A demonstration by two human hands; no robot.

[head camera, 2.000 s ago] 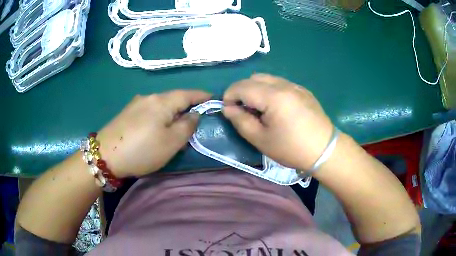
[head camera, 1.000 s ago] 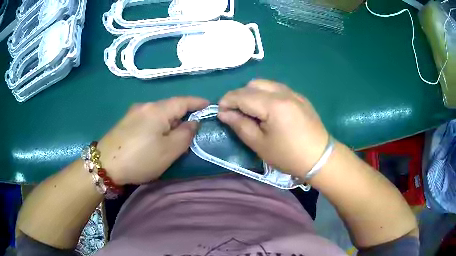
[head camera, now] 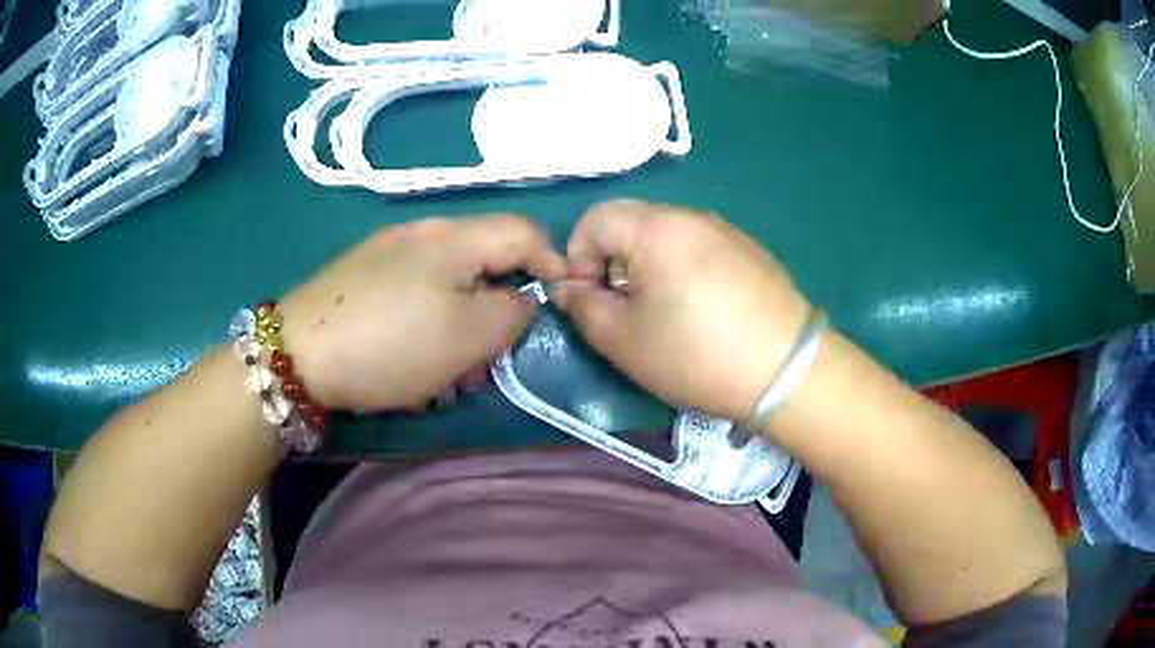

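A white long oval frame [head camera: 589, 434] lies slantwise under my hands at the table's near edge. Its disc end is at the lower right, partly under my right wrist. Its narrow rounded end is mostly hidden by my fingers. My left hand [head camera: 412, 310] grips the frame at that end. My right hand [head camera: 684, 304] has thumb and forefinger pinched together, touching the left fingertips just above the frame end. Whether a small piece is between the right fingertips cannot be made out.
Stacked white frames [head camera: 576, 127] lie at the back centre, more stacked frames [head camera: 158, 114] at the back left. Thin clear strips [head camera: 811, 48] lie beside a brown carton [head camera: 887, 15]. A white cord [head camera: 1061, 139] curves near a yellow block [head camera: 1115, 114]. A red stool [head camera: 1013, 424] stands below the table's right side.
Both hands have closed in at the frame's narrow end, and the fingertips now meet and cover most of it. The frame's disc end shows slightly lower. The view has shifted a little.
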